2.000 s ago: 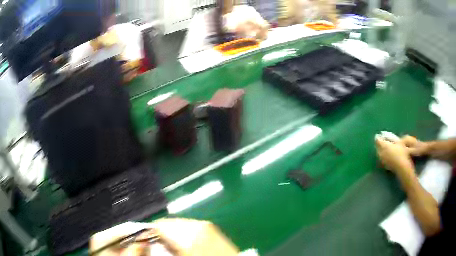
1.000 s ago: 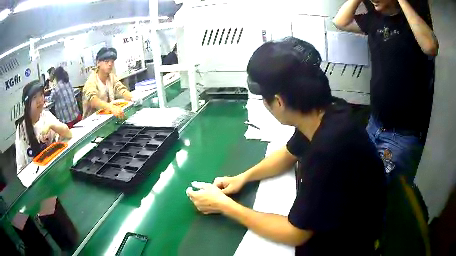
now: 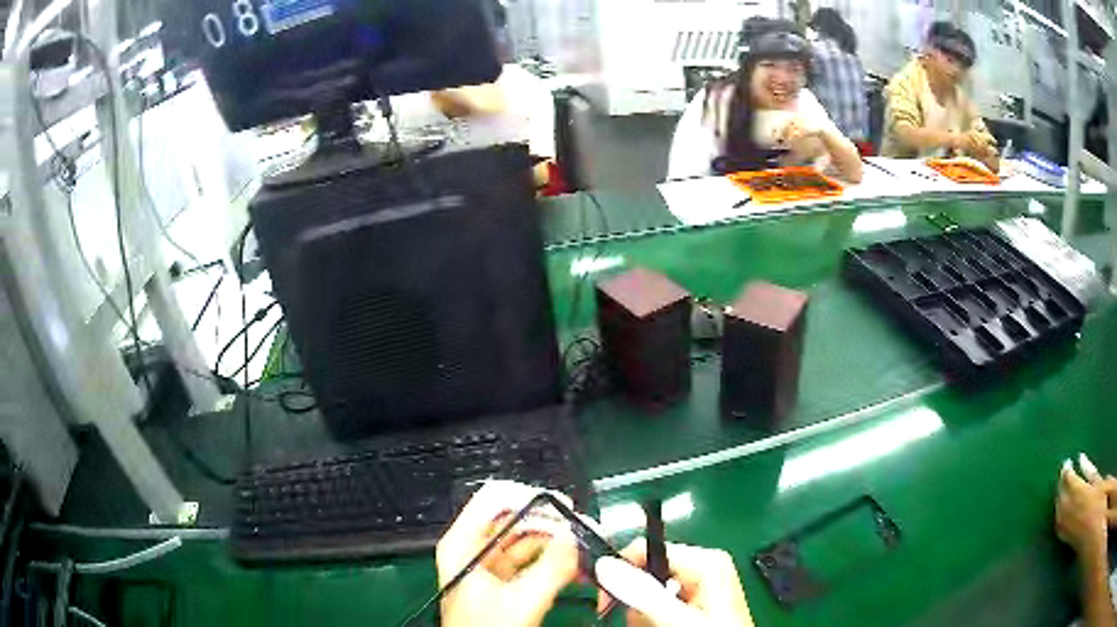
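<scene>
My left hand [image 3: 508, 570] holds a thin black phone middle frame [image 3: 461, 573] at the bottom centre, with pale covers on some fingertips. My right hand [image 3: 686, 590] is beside it and holds a dark slim upright tool [image 3: 655, 539]; its pale-covered fingertips are at the frame's right side. The lower parts of both hands are cut off by the bottom edge. Whether the tool touches the frame cannot be told. Another phone middle frame [image 3: 784, 576] lies on the green bench to the right.
A keyboard [image 3: 355, 492] lies before a computer case [image 3: 410, 306] with a monitor [image 3: 355, 61] on it. Two speakers [image 3: 762, 355] stand at centre. A compartment tray [image 3: 968, 294] lies far right. Another person's hands [image 3: 1084, 502] show at the right edge. People sit across the bench.
The view has swung left from the neighbouring worker to the computer. Both my hands, out of view one second ago, now show with the frame and tool.
</scene>
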